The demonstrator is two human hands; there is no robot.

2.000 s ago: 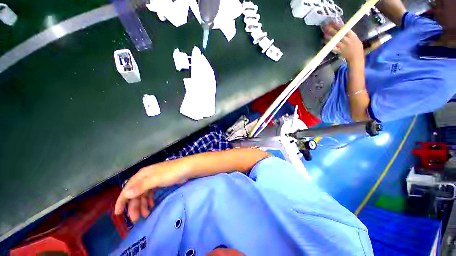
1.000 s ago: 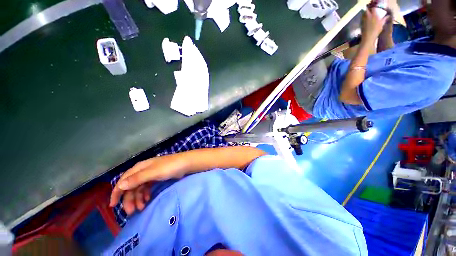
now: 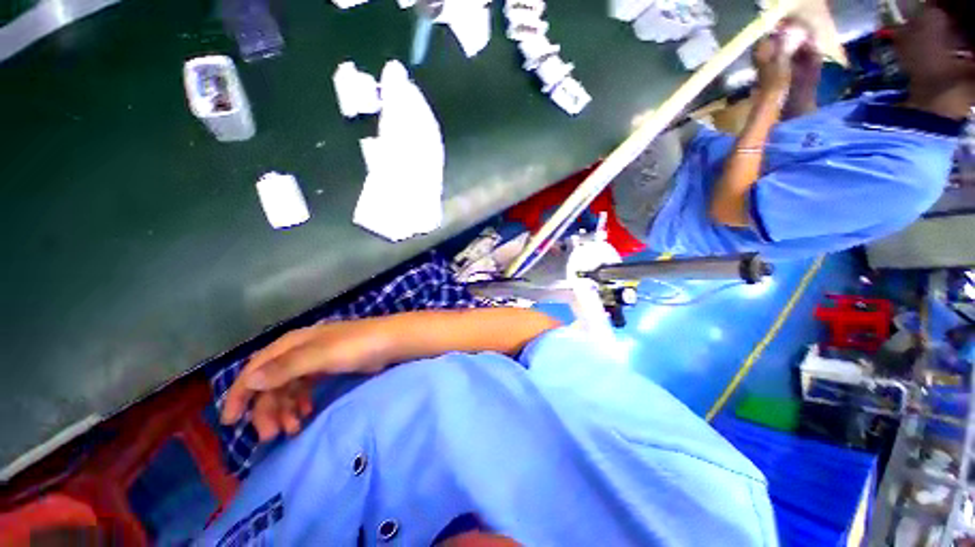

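My right hand (image 3: 280, 376) rests on my lap below the bench edge, empty, with its fingers loosely bent and slightly apart. My left hand is not in view. On the dark green bench, a white housing (image 3: 220, 99) has its open end showing parts inside. A small white cap (image 3: 282, 200) lies alone below it. A white tissue (image 3: 404, 160) lies flat to their right, with a small white fitting (image 3: 356, 90) at its upper left. A grey-blue nozzle tip (image 3: 421, 41) shows near the top edge, its body cut off.
A joined row of white parts (image 3: 542, 60) lies near the top middle. More white housings (image 3: 671, 21) stand further right. A purple strip (image 3: 251, 27) lies at the top left. A long pale bar (image 3: 652, 126) crosses before a neighbouring person in blue (image 3: 845, 171). A red stool (image 3: 176, 454) is below left.
The view has shifted, so the bench things sit higher and further left. The neighbouring person's hands have moved up from the white housings. My right hand stays on my lap.
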